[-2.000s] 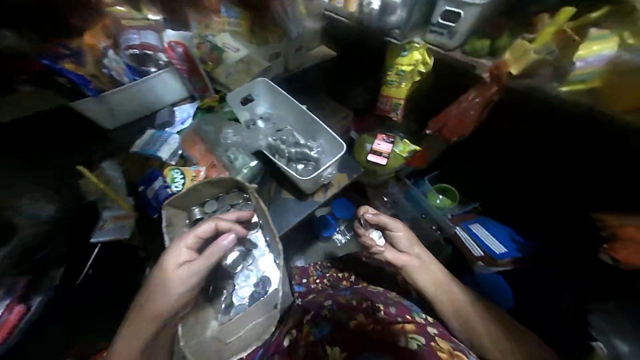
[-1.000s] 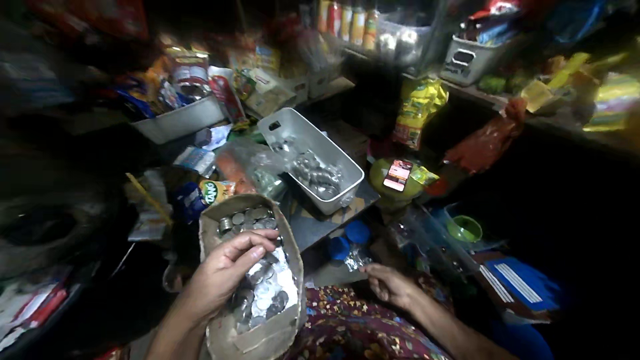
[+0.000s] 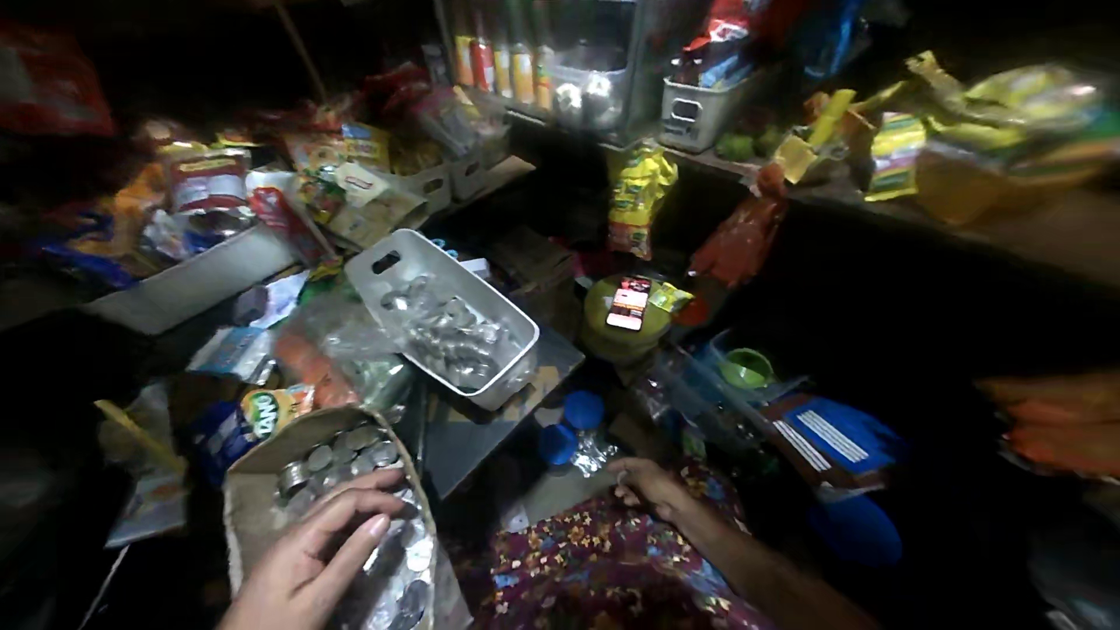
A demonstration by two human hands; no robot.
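My left hand (image 3: 328,547) is over a cardboard box (image 3: 241,516) of coins (image 3: 350,451), its fingers apart and nothing visible between them. Beside the floral cloth over my lap (image 3: 595,560), my right hand (image 3: 643,486) has its fingers curled; whether something small is inside cannot be seen. Just left of it lie a crumpled silvery piece (image 3: 593,455) and two blue round lids (image 3: 569,429). Farther off, a white plastic basket (image 3: 516,328) holds many small, shiny round pieces.
A lit phone (image 3: 628,304) rests on a round yellowish container lid (image 3: 604,337). Right of it are a green cup (image 3: 745,367) and a blue-and-brown booklet (image 3: 827,437). Packets crowd a white tray (image 3: 201,276) at left; a Tang packet (image 3: 271,411) touches the coin box area.
My right hand, earlier raised with a small pale thing at its fingers, is now lower, beside the crumpled silvery piece. My left hand remains over the coin box. The view has shifted.
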